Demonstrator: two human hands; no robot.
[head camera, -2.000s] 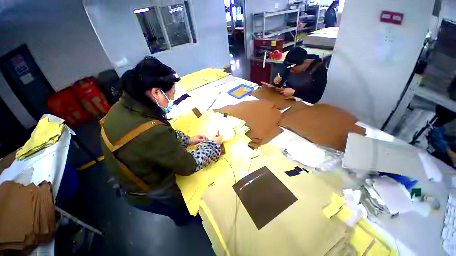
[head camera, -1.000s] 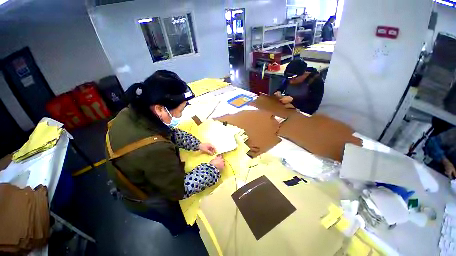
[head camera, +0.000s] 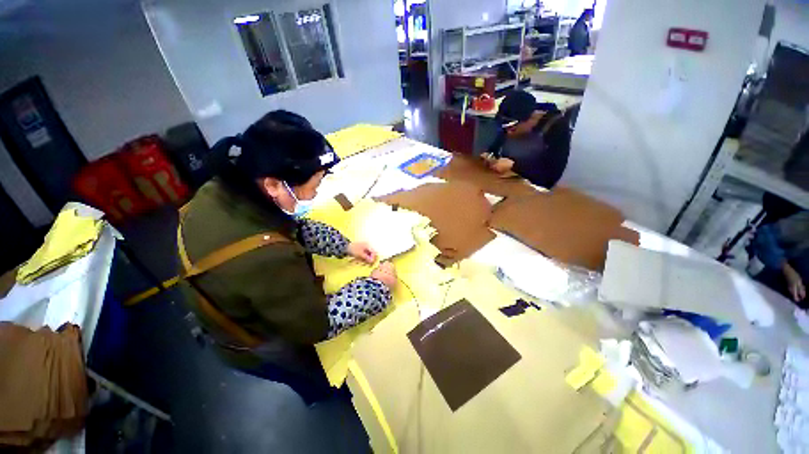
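Neither of my hands is in the picture. Nearest in front of me, a stack of khaki cut panels (head camera: 514, 381) lies on the table with a yellow edge at its left side. A dark brown square piece (head camera: 464, 355) with a pale line on it lies flat on the khaki stack. A small black piece (head camera: 519, 307) lies just beyond it, to the right. Yellow cut panels (head camera: 410, 266) lie beyond to the left, under another person's hands. Small yellow pieces (head camera: 585, 368) lie at the right of the khaki stack.
A person (head camera: 253, 257) in a green top leans over the table at left. Another person (head camera: 532, 142) sits at the far side by rust-brown panels (head camera: 563, 222). A grey-white board (head camera: 665, 275) and scraps (head camera: 679, 350) lie right. A side table holds brown panels (head camera: 40, 381). A pillar stands right.
The person at left has lowered their arms and moved their hands on the yellow panels since the first frame. The view has shifted slightly. The khaki stack and dark square look unchanged.
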